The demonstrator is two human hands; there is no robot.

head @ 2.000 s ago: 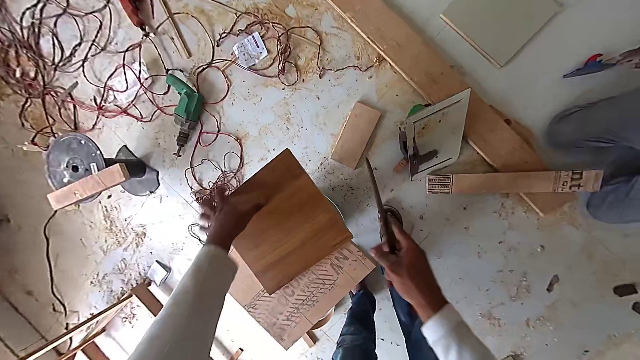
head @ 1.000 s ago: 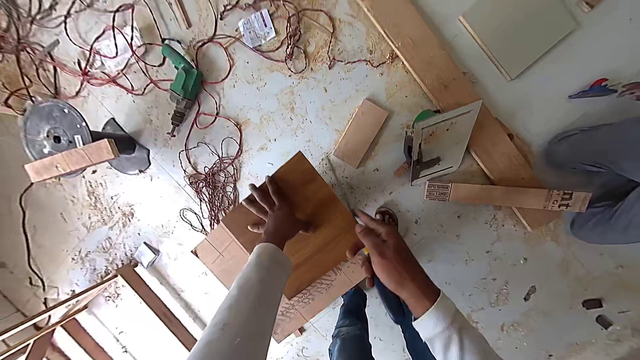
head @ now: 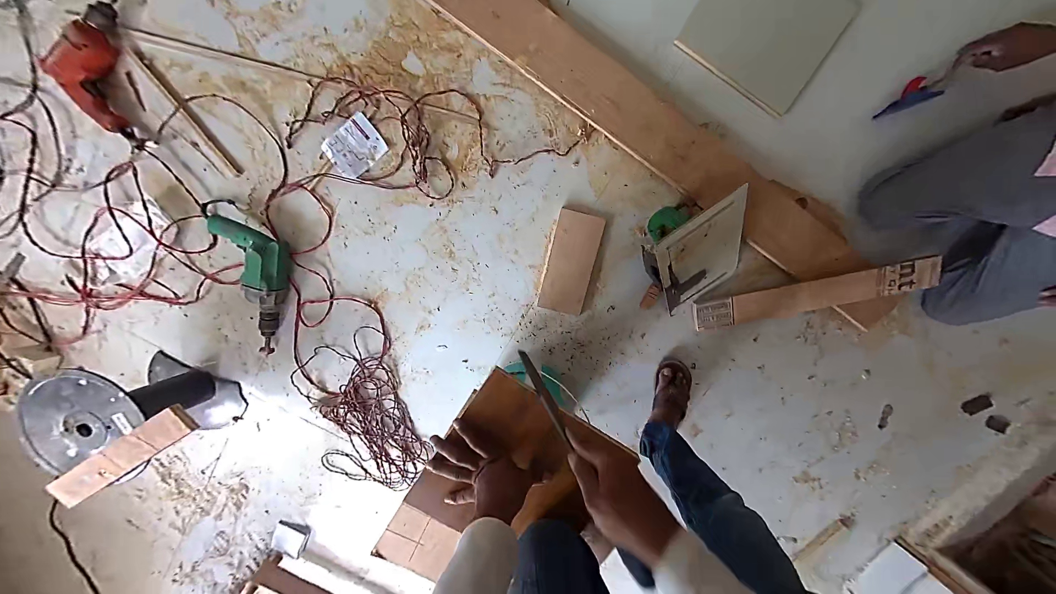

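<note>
A brown wooden board (head: pixel 528 421) lies under both hands at the lower middle, on top of another board (head: pixel 421 536) with lines marked on it. My left hand (head: pixel 491 478) presses flat on the brown board with its fingers spread. My right hand (head: pixel 615 495) grips a long, narrow metal file (head: pixel 543 394), which points up and to the left over the board's right edge. Its handle is hidden in my fist. My knee rests against the board from below, and part of a teal round container (head: pixel 540 381) shows behind its far edge.
A green drill (head: pixel 262 260), an orange drill (head: pixel 82 70) and tangled red-black cables (head: pixel 375 421) lie left. A small wood block (head: pixel 572 261), a green-handled saw with a metal base plate (head: pixel 705 247) and long planks (head: pixel 610 99) lie ahead. Another person (head: pixel 973 206) is at right, holding a tool.
The brown board has turned and sits lower in view, and my knee has come up against it. The other person's hand has come into sight at right. The view has shifted.
</note>
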